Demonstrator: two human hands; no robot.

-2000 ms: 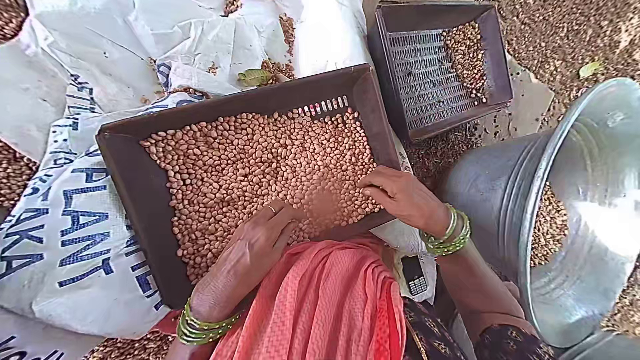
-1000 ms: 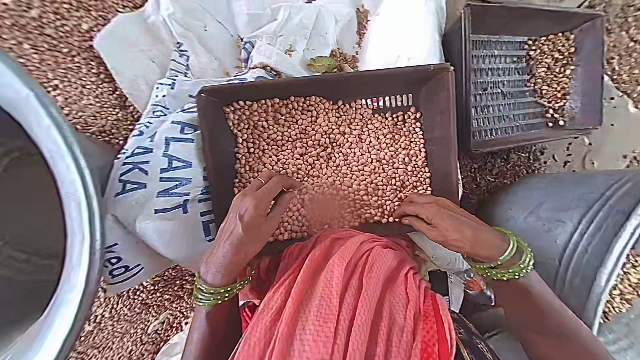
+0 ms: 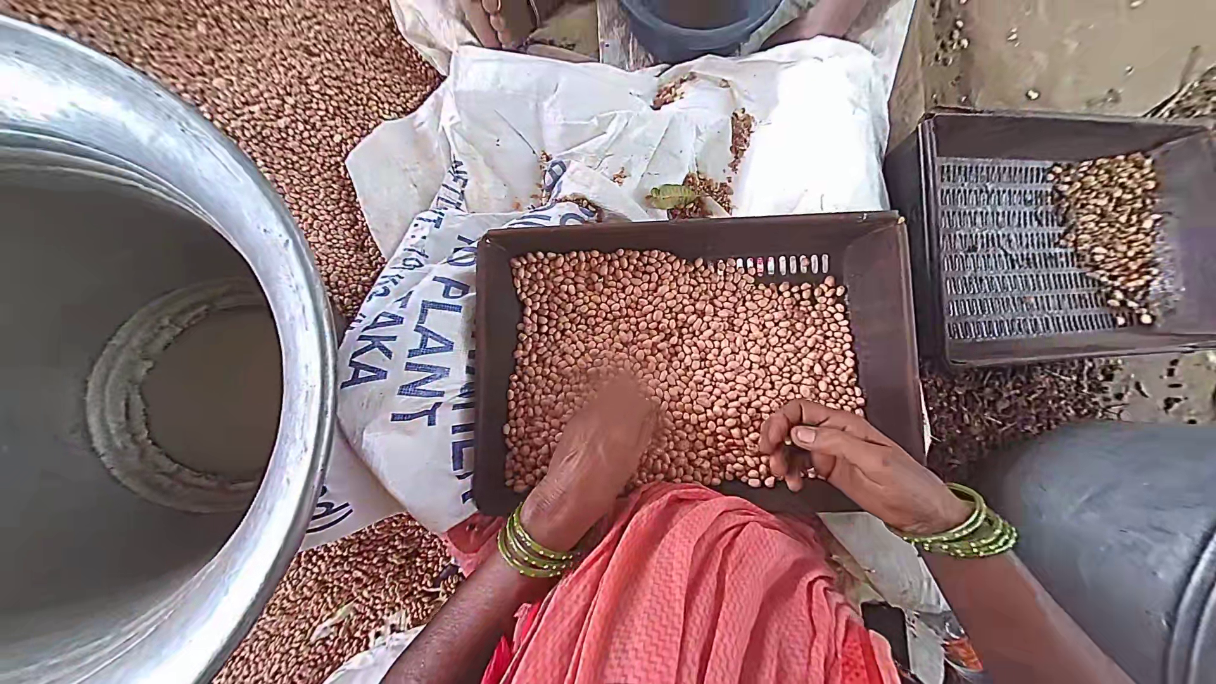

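A dark plastic tray with a slotted bottom [image 3: 883, 313] sits close to my lap, its floor mostly covered by a layer of light brown beans or nuts [image 3: 684, 351]. Over the lower left part of that layer is my left hand [image 3: 603, 432], blurred at the fingers, so whether it holds anything is hidden. My right hand [image 3: 841, 456] is at the tray's lower right edge, thumb and forefinger close together and fingers curled; nothing can be made out between them. Both wrists wear green bangles.
Left stands a large metal pot [image 3: 313, 313]. A second slotted tray [image 3: 1007, 351] with some nuts lies at right, above a grey metal vessel [image 3: 1092, 513]. Printed white sacks [image 3: 570, 104] lie under and beyond the near tray. Another person's foot [image 3: 503, 19] and a dark bucket [image 3: 698, 28] are at top.
My right hand has lifted its fingers from the beans and curled them. The left hand has moved further over the beans. The view has swung left, bringing the metal pot in.
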